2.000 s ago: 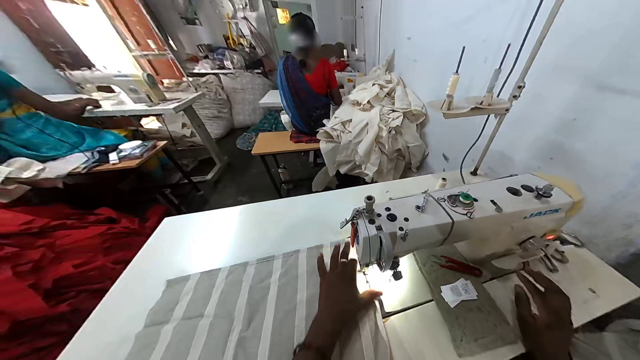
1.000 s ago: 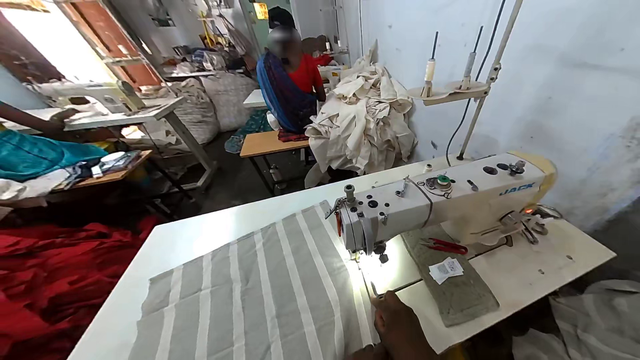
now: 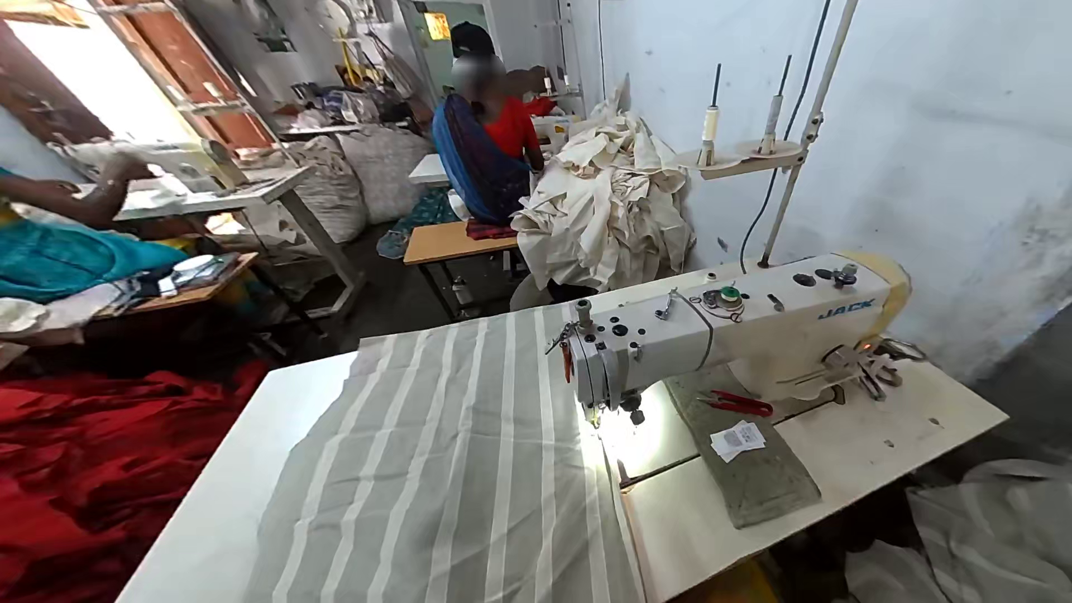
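Note:
Neither of my hands shows in the head view now. Grey fabric with white stripes (image 3: 452, 452) lies over the sewing table, its right edge running under the needle area of the white Jack sewing machine (image 3: 754, 335). The machine's lamp lights the cloth edge and the bed. Right of the needle, a grey cloth pad (image 3: 754, 477) carries red-handled thread snips (image 3: 741, 404) and small white labels (image 3: 737, 440) that bear writing. What my hands touch or hold is hidden.
A thread stand with two spools (image 3: 745, 159) rises behind the machine. Cream fabric (image 3: 607, 205) is heaped beyond the table, beside a seated person (image 3: 494, 142). Another person's arm (image 3: 100, 188) is at a machine on the left. Red fabric (image 3: 109, 461) lies at lower left; striped cloth (image 3: 997, 519) at lower right.
Both hands were in view two seconds ago and one was near the needle a second ago; both are now out of view. The striped fabric has shifted farther up the table, to its far edge.

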